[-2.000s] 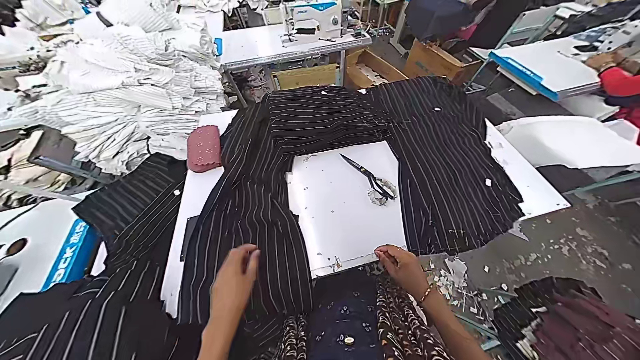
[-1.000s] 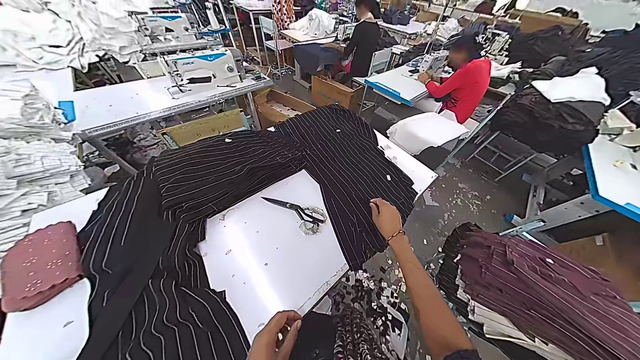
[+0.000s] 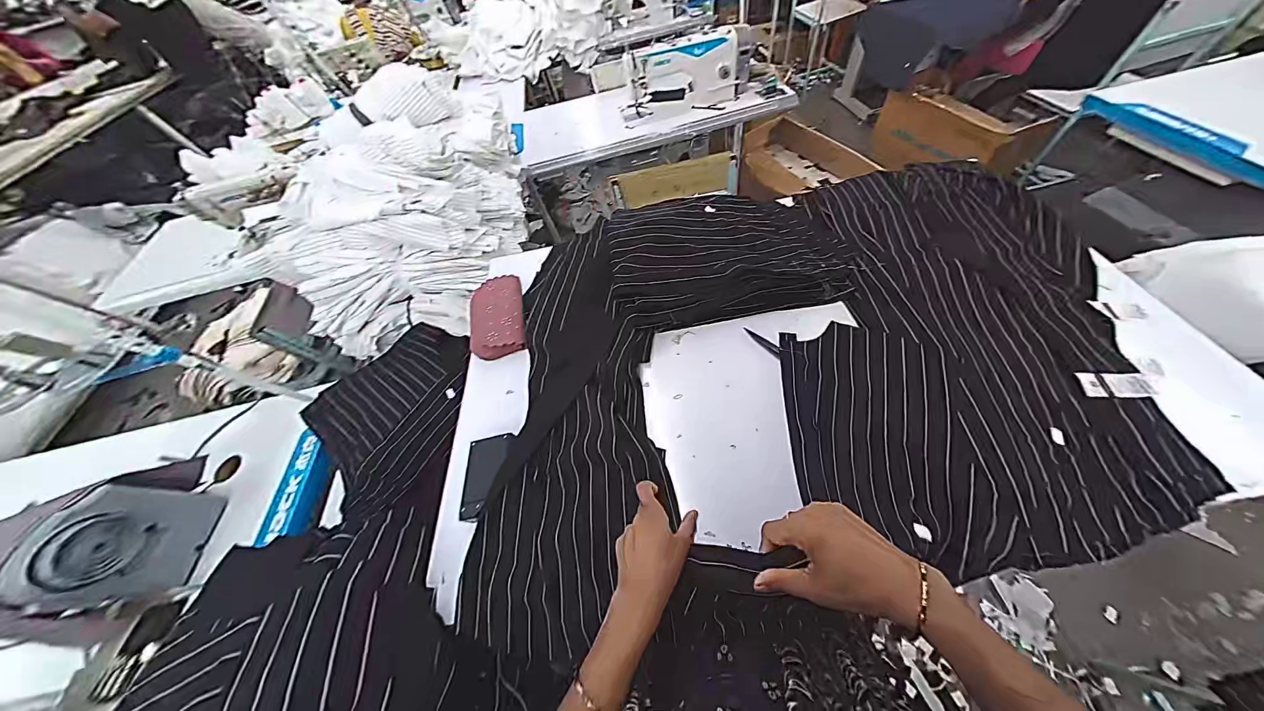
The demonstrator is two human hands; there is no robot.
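Black pinstriped fabric pieces (image 3: 731, 247) lie around a bare part of a white tabletop (image 3: 726, 434). My left hand (image 3: 652, 553) is at the table's near edge, beside the left fabric, thumb and finger apart; whether it grips cloth is unclear. My right hand (image 3: 839, 558) pinches the dark cloth edge (image 3: 750, 558) at the front, just right of my left hand. A striped panel (image 3: 869, 425) lies to the right, above my right hand. Only the pointed tip of the scissors (image 3: 761, 342) shows; the panel hides the rest.
A pink scalloped case (image 3: 498, 317) and a dark flat phone-like object (image 3: 488, 476) rest at the table's left. Behind stand a sewing machine (image 3: 691, 71), cardboard boxes (image 3: 805, 153) and piled white striped cloth (image 3: 395, 197). Blue-edged worktables stand left and right.
A striped panel now covers most of the scissors, which lay exposed before. My right hand has come back to the near edge, beside my left, onto dark cloth. The view has swung left.
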